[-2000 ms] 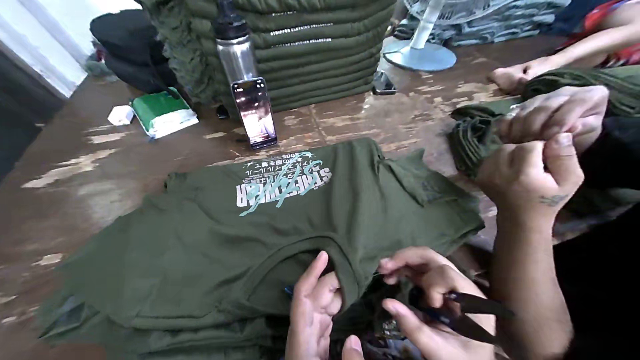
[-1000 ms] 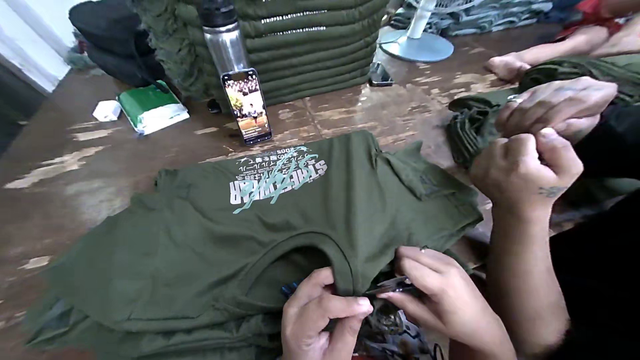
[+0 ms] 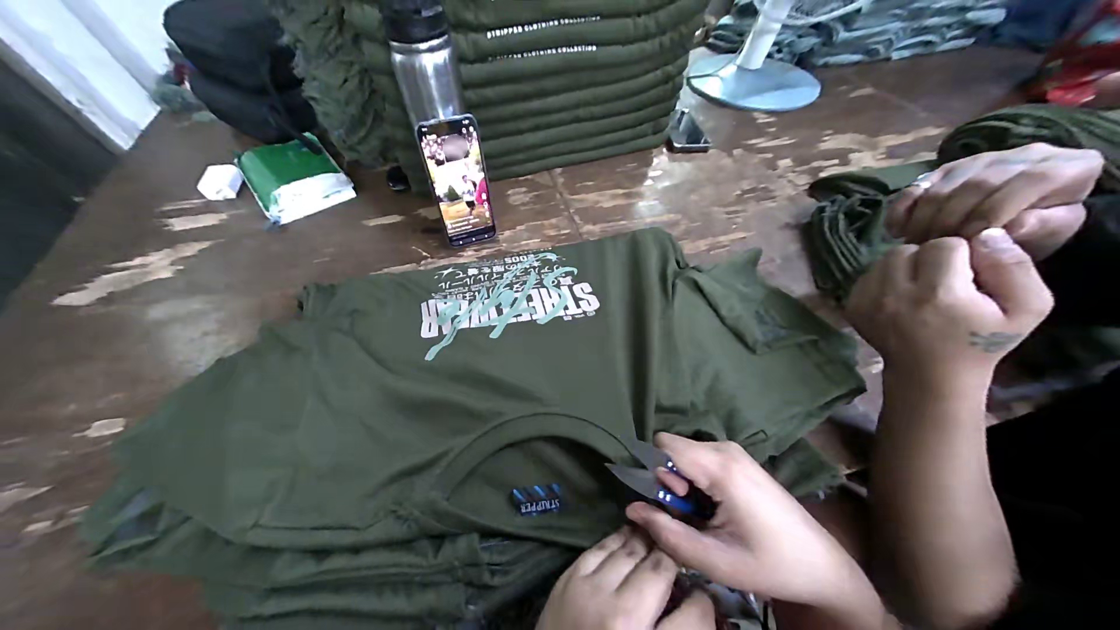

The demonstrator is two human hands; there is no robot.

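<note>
A dark green printed T-shirt (image 3: 376,411) lies on a pile of similar shirts, its round neckline towards me and a small woven neck label (image 3: 537,499) showing inside. My right hand (image 3: 735,516) holds thread snips (image 3: 661,490) with parted blades at the right side of the collar. Just below it, my left hand (image 3: 621,582) has its fingers curled at the shirt's near edge by the neckline; the pinched part is mostly hidden by the fingers.
Behind the shirt, a phone (image 3: 457,179) leans on a metal bottle (image 3: 426,74) before a tall stack of folded green garments (image 3: 569,96). A green-and-white packet (image 3: 293,179) lies left. Another person's clasped hands (image 3: 971,236) are at right, near more green garments (image 3: 840,236) and a fan base (image 3: 754,83).
My right hand has lifted the snips off the collar edge, and their blades now show. My left hand has moved down and right from the neckline, where the label has come into view.
</note>
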